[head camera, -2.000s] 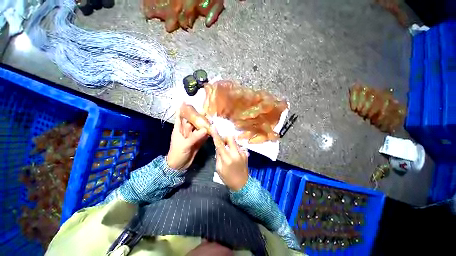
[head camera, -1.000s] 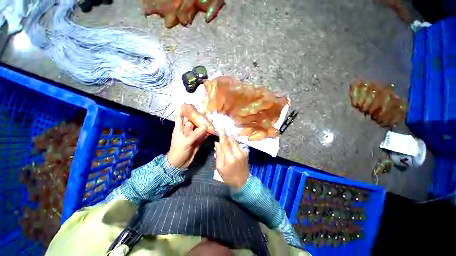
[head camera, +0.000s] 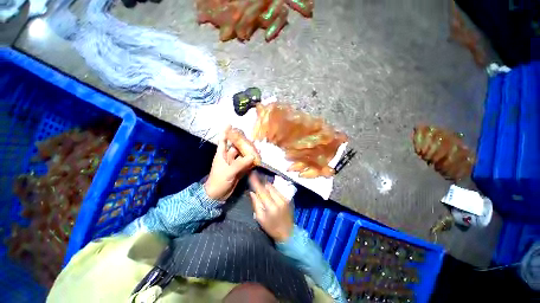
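Note:
My left hand (head camera: 228, 171) holds an amber finger-shaped piece (head camera: 241, 144) between thumb and fingers, over the bench's near edge. My right hand (head camera: 270, 204) is just below and to the right of it, fingers partly blurred, with a small white wad (head camera: 285, 188) at its fingers. A glossy heap of amber pieces (head camera: 299, 137) lies on a white sheet (head camera: 320, 187) beyond my hands. Two dark round lumps (head camera: 246, 100) touch each other at the heap's left. Small black snips (head camera: 345, 161) lie at the sheet's right edge.
A hank of pale strands (head camera: 148, 56) lies upper left. Amber bunches lie at the far side (head camera: 251, 16) and right (head camera: 444, 151). A large blue crate (head camera: 97, 195) stands left, a smaller one (head camera: 434, 278) lower right, stacked crates (head camera: 503, 142) right. A white tub (head camera: 478, 212) stands near them.
My right hand has moved down, away from the amber piece; the white wad now shows beside its fingers. My left hand still holds the piece. The camera view has shifted and turned slightly.

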